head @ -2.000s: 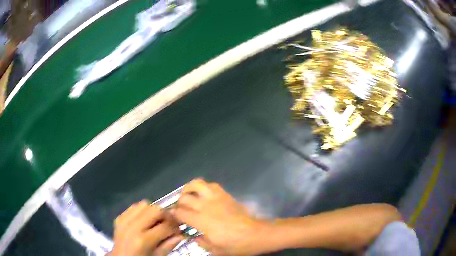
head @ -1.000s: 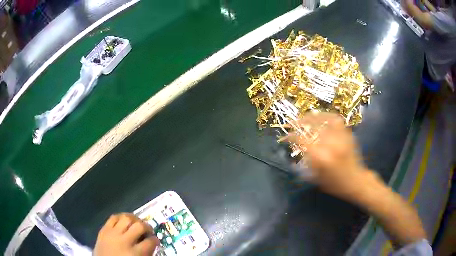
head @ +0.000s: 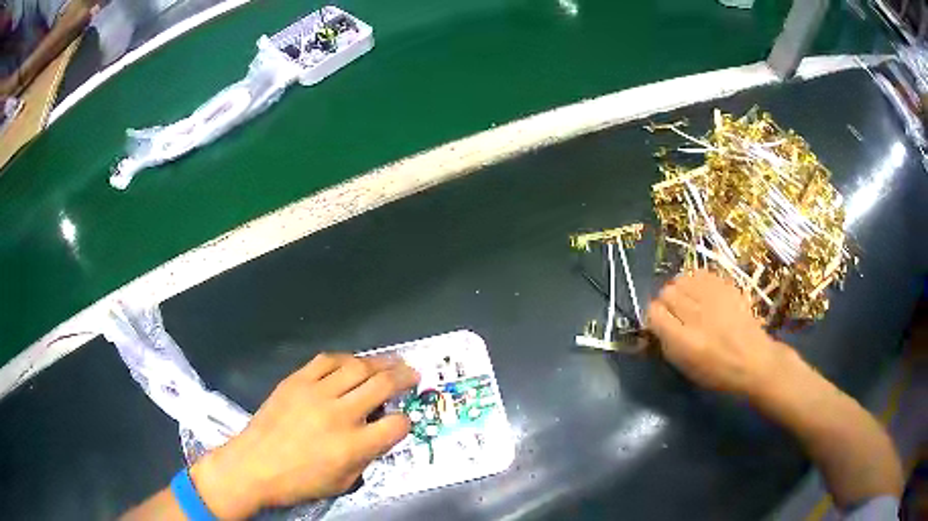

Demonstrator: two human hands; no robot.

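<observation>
The open white socket housing lies on the dark bench at bottom centre, with a green circuit board and thin wires inside. My left hand rests over its left side, fingertips on or just above the tray. A pair of brass contact strips joined by white wires lies between the housing and the pile. My right hand is at the right end of the lower strip, fingers curled; whether it grips the strip is hidden. The brass pile is just beyond it.
A clear plastic bag runs from the housing to the conveyor's pale edge. The green conveyor carries another housing with a bagged cord. A dark rod shows partly behind the loose strips. A person's arm is at top left.
My right hand has come off the pile, and a wired strip pair now lies on the bench beside it. My left hand has spread further over the housing. The whole view has shifted.
</observation>
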